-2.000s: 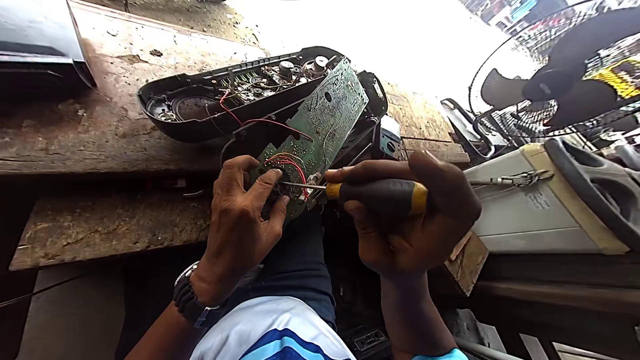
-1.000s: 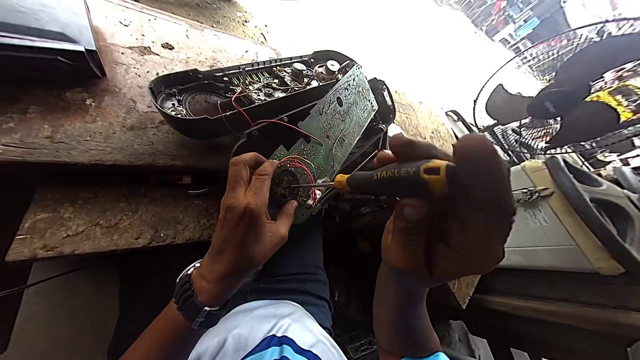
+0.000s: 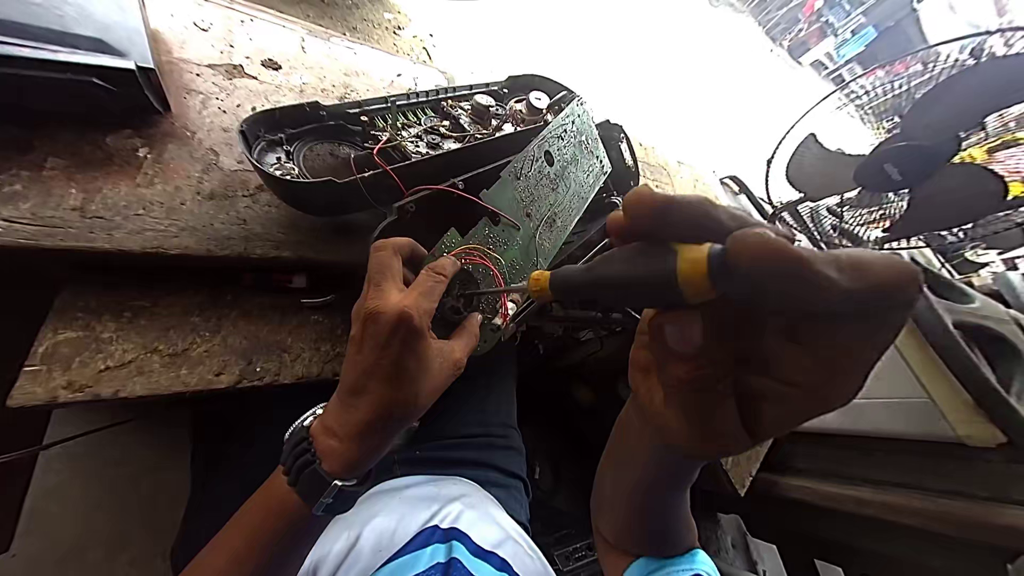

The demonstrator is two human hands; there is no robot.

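My right hand grips a Stanley screwdriver with a black and yellow handle, its shaft pointing left. The tip reaches a round black part at the lower end of a green circuit board. With thumb and fingers, my left hand holds that round part from both sides. Red and yellow wires curve over the board beside it. Behind lies an opened black plastic housing half with a speaker and small motors or similar round parts inside, joined by a red wire. Another black housing part sits under the board.
A worn wooden bench carries the housing, and a lower plank runs in front. At the upper left is a dark metal-looking box. A wire-caged fan stands at the right above a grey case.
My right hand and the screwdriver handle have come nearer the camera and to the right since the first frame. My left hand stays at the round part.
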